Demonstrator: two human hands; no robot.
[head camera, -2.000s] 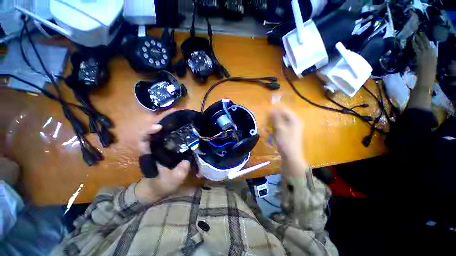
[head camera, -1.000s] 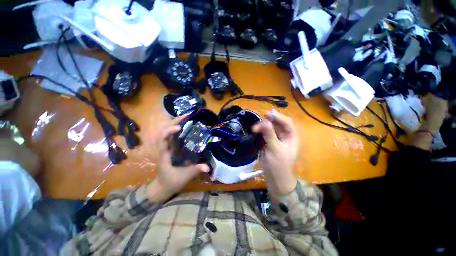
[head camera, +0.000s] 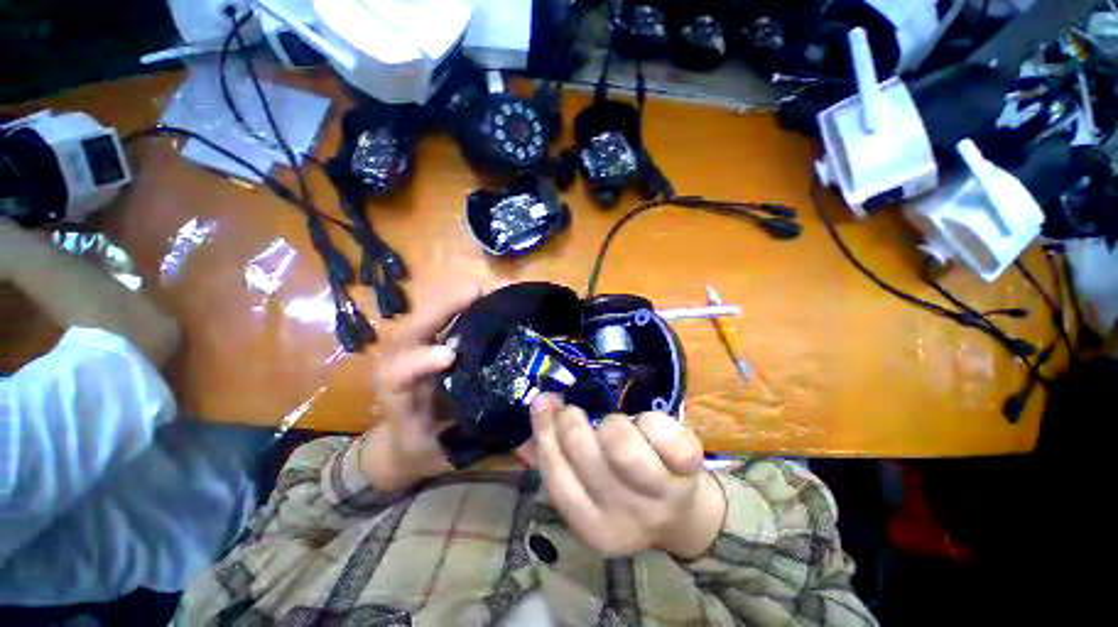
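My left hand (head camera: 411, 398) holds the black camera head shell (head camera: 481, 328) from its left side, with its cavity facing up. A speckled circuit board (head camera: 517, 367) sits inside it. My right hand (head camera: 613, 472) has its fingertips at the lower edge of the board, beside a blue-white strip; whether it pinches anything is hidden. The camera base housing (head camera: 672, 367) lies against the shell's right side, open side up, with a silver round part (head camera: 609, 342) inside. Thin colored wires (head camera: 576, 355) run between the two. My right hand covers the housing's lower part.
Behind are a shell with a board (head camera: 516, 221), a faceplate with round dots (head camera: 521, 132) and black cables (head camera: 699, 208). White housings with antennas (head camera: 877, 147) stand at the right. A slim tool (head camera: 732, 341) lies right of the work. Another person's arm (head camera: 86, 288) is at left.
My right hand has moved left from beside the housing to the board. The housing has turned; its white side no longer faces me. A part-built camera and a person's arm show more at left.
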